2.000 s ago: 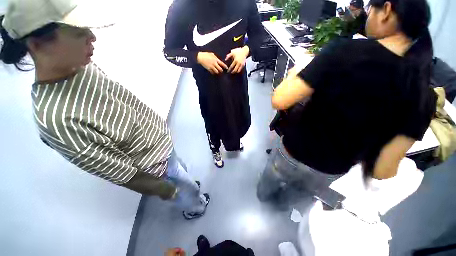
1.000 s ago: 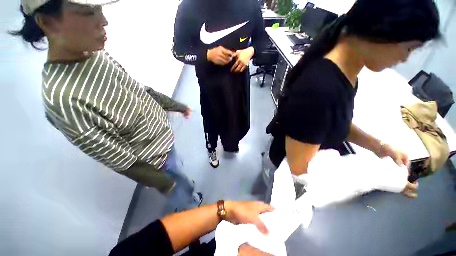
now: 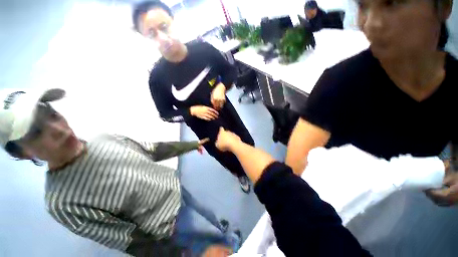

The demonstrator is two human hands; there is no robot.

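The white garment (image 3: 351, 175) hangs in folds over the arms of the person in the black top and reaches down to the bottom edge. My right hand (image 3: 228, 140) is stretched out over the middle, in front of the person in the black sweatshirt. Its fingers are blurred and partly curled; no object shows in it. My left hand (image 3: 218, 251) is partly in view, cut off by the bottom edge, beside the white cloth. Its grip cannot be made out.
A person in a striped top and cap (image 3: 120, 185) stands at left. A person in a black sweatshirt (image 3: 193, 85) stands at centre, hands at the waist. The person in the black top (image 3: 386, 115) is close at right. Desks (image 3: 281, 70) with plants and monitors stand behind.
My right hand has moved from the white garment up and forward. My left hand has dropped to the bottom edge. The view has tilted up; the person in the black top has turned to face me.
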